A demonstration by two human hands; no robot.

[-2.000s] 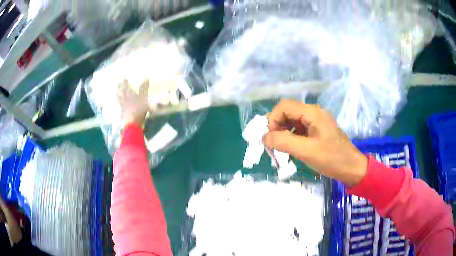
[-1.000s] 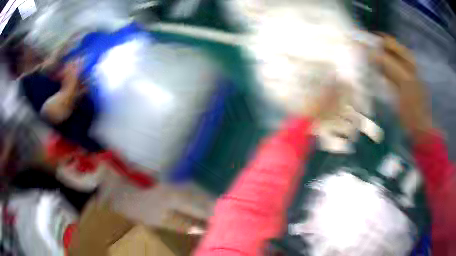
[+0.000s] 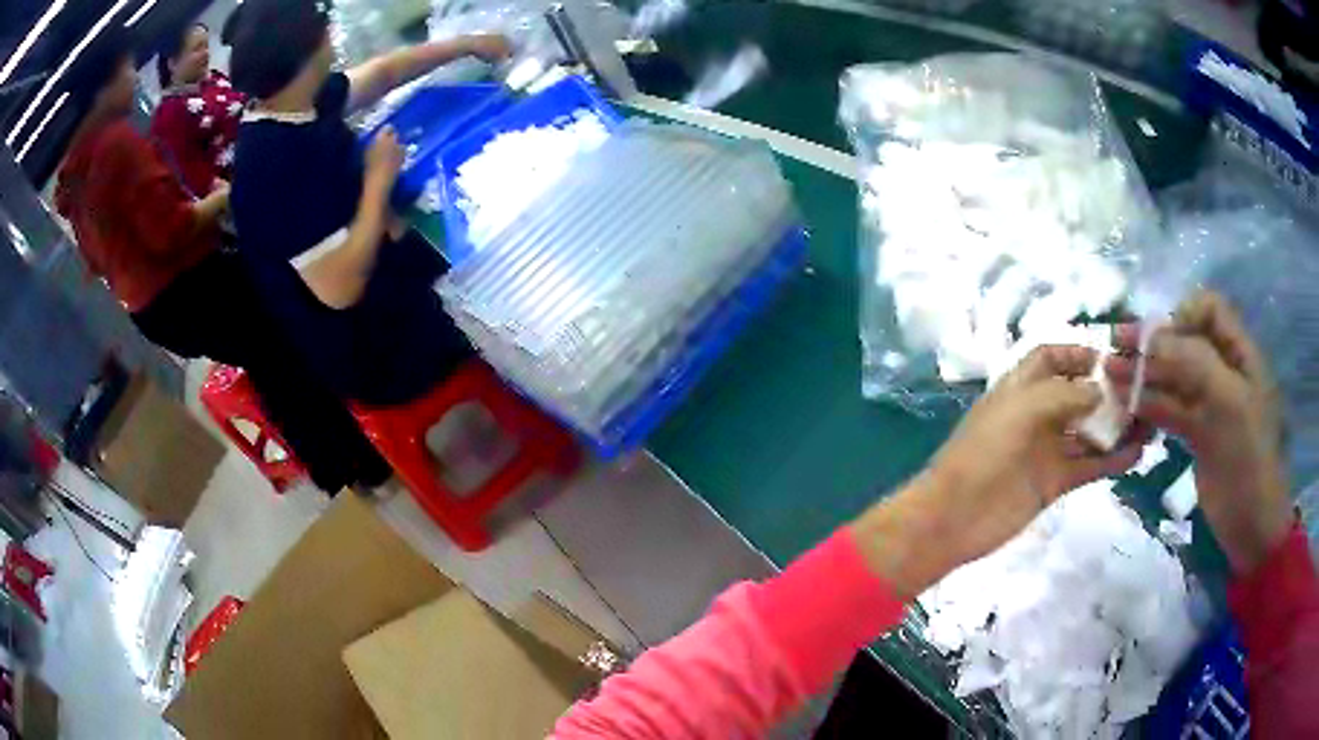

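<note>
My left hand (image 3: 1034, 427) holds a small white block (image 3: 1102, 393) between thumb and fingers. My right hand (image 3: 1208, 398) meets it from the right, its fingers pinching a thin white piece (image 3: 1140, 369) against the block. Both hands are above the bench, between two white piles. Behind them lies an open clear polybag of white blocks (image 3: 962, 239). Below them is a heap of flat white inserts (image 3: 1063, 614). Where the two pieces touch is partly hidden by the fingers.
Stacked clear trays (image 3: 622, 260) rest on blue trays at the bench edge. A blue tray with white parts (image 3: 528, 166) is beyond. Several people sit along the line; one in dark clothes (image 3: 340, 217) is on a red stool (image 3: 470, 448). A cardboard carton (image 3: 326, 622) stands on the floor.
The view has swung left, showing the people and floor. My left hand has left the polybag with a white block, and both hands have come together.
</note>
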